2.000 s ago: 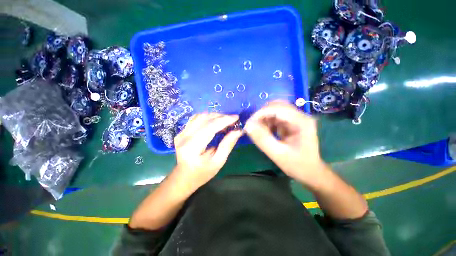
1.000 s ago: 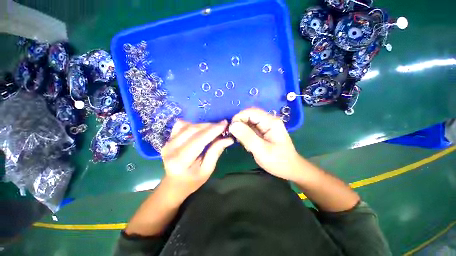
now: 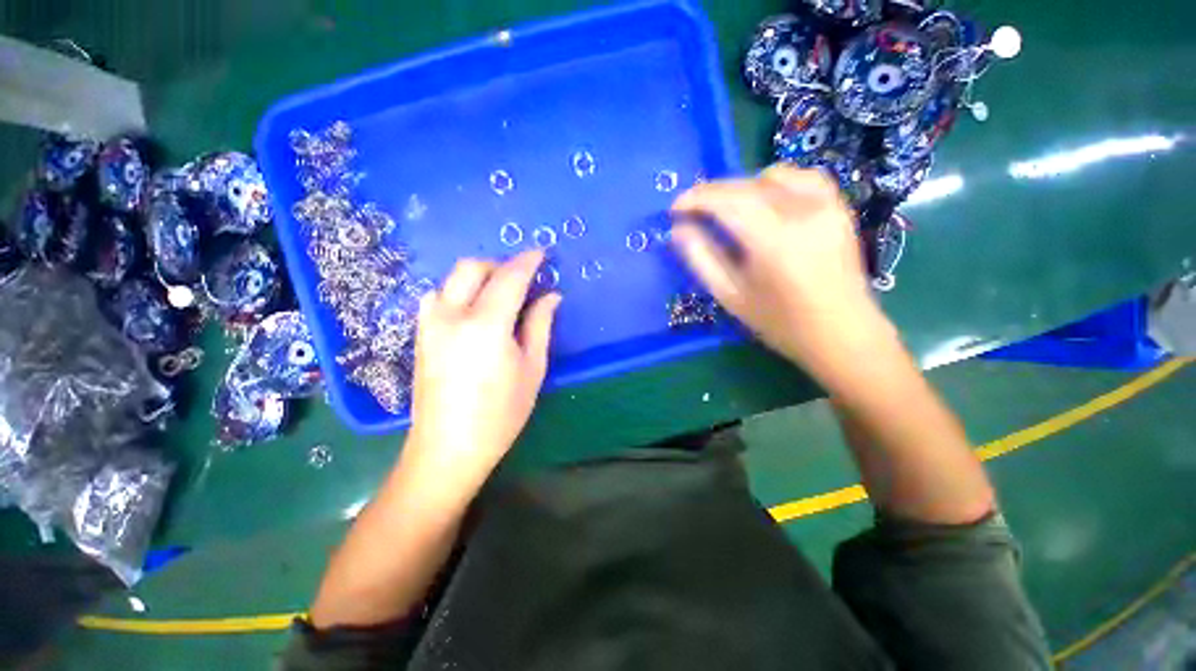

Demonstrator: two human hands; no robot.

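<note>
A shallow blue tray lies in front of me. Several single metal rings are spread on its floor. A dense heap of ring-and-link hardware fills its left side, and a small pile of hardware lies near its lower right. My left hand is over the tray's near edge, thumb and index fingertips apart beside a ring at the tray's middle; I cannot tell if it touches the ring. My right hand is over the tray's right rim, blurred, fingers bent; whether it holds anything is unclear.
Patterned round units with cords and white tabs are heaped right of the tray. More units lie to its left. Clear plastic bags lie far left, below a grey post. A loose ring lies on the green table.
My hands, earlier together at the tray's near edge, are now apart. My right hand has moved right and up. The tray and piles have shifted left in view.
</note>
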